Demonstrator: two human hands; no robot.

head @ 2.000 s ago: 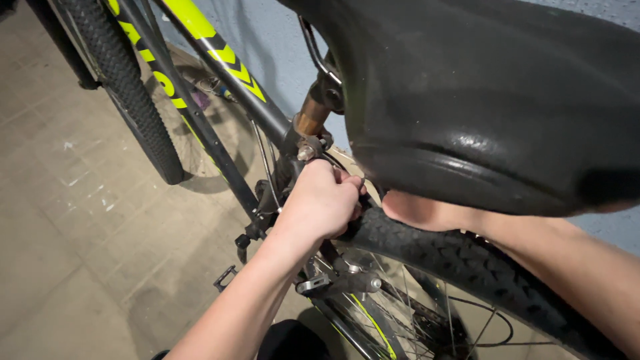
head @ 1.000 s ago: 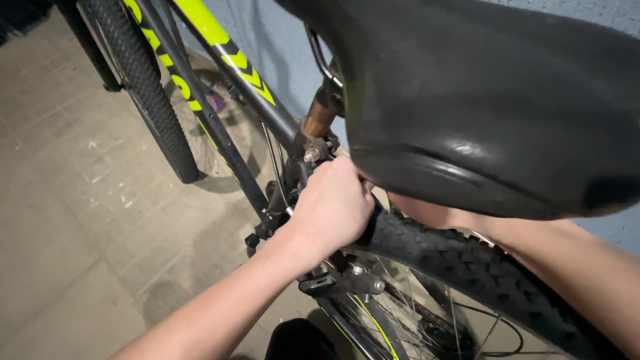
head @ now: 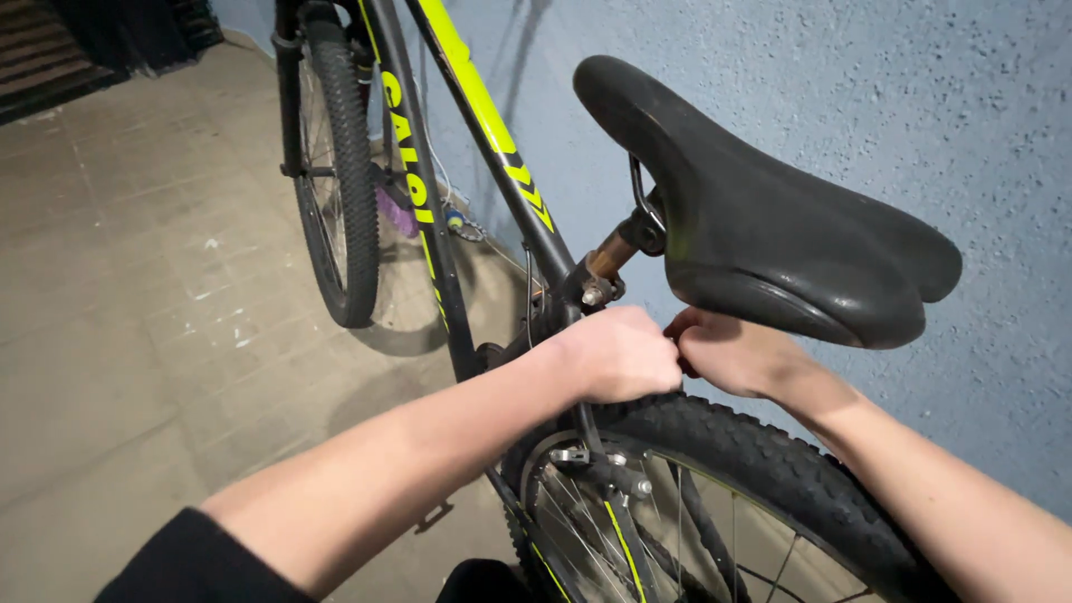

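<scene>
A black and neon-yellow bicycle stands beside the wall, its black saddle [head: 787, 226] on a worn brownish seatpost [head: 612, 254]. My left hand [head: 624, 356] is bent with curled fingers just above the rear tyre [head: 754, 444], behind the seatpost clamp [head: 596, 295]. Close against it, partly under the saddle, is my right hand [head: 729, 352], fingers curled inward. The fingertips of both hands are hidden, so what they may hold cannot be told. Below my left hand is a rear brake arm [head: 615, 476] beside the spoked wheel.
A rough blue wall [head: 997, 209] runs along the bicycle's far side. The front wheel [head: 347, 193] rests on the tiled floor [head: 126, 335]. A purple object [head: 396, 211] and a cable lie by the wall. A dark slatted object [head: 42, 50] is at the upper left.
The view has shifted back, showing the whole saddle and more of the wall. My hands remain near each other above the rear tyre.
</scene>
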